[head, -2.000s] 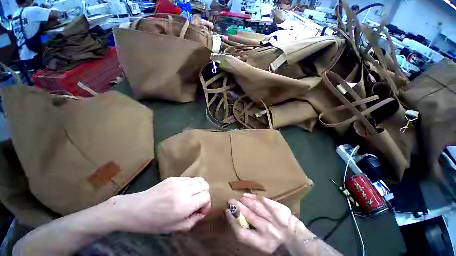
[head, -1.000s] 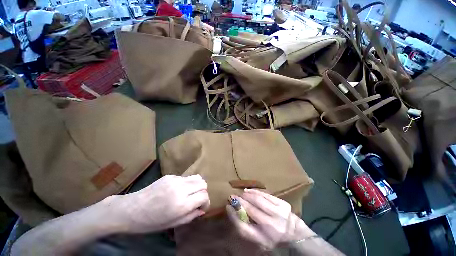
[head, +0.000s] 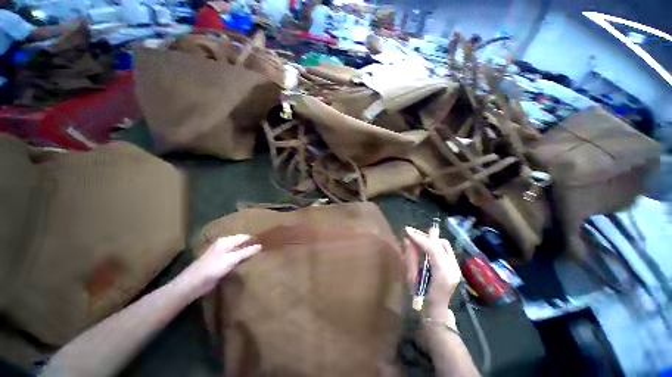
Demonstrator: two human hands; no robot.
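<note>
A tan tote bag [head: 317,294] lies in front of me on the dark table, blurred by motion, with a reddish-brown band across its upper part. My left hand [head: 225,259] lies at the bag's upper left, fingers spread over its edge; whether it grips the cloth is unclear. My right hand [head: 436,266] is beside the bag's right edge and holds a slim pen-shaped tool [head: 423,278], its dark and pale barrel slanting down. The leather label patch is not visible on this bag.
Another tan bag [head: 96,221] with a blurred orange-brown patch lies at left. Tan bags and straps [head: 398,140] are piled behind. A red can [head: 486,280] and a pale cord [head: 477,331] are at right. The dark green table [head: 221,180] shows between the bags.
The bag's face has changed from centre seam and label to a plain surface with a band. My hands have moved up and apart, the right with the tool. The view has shifted.
</note>
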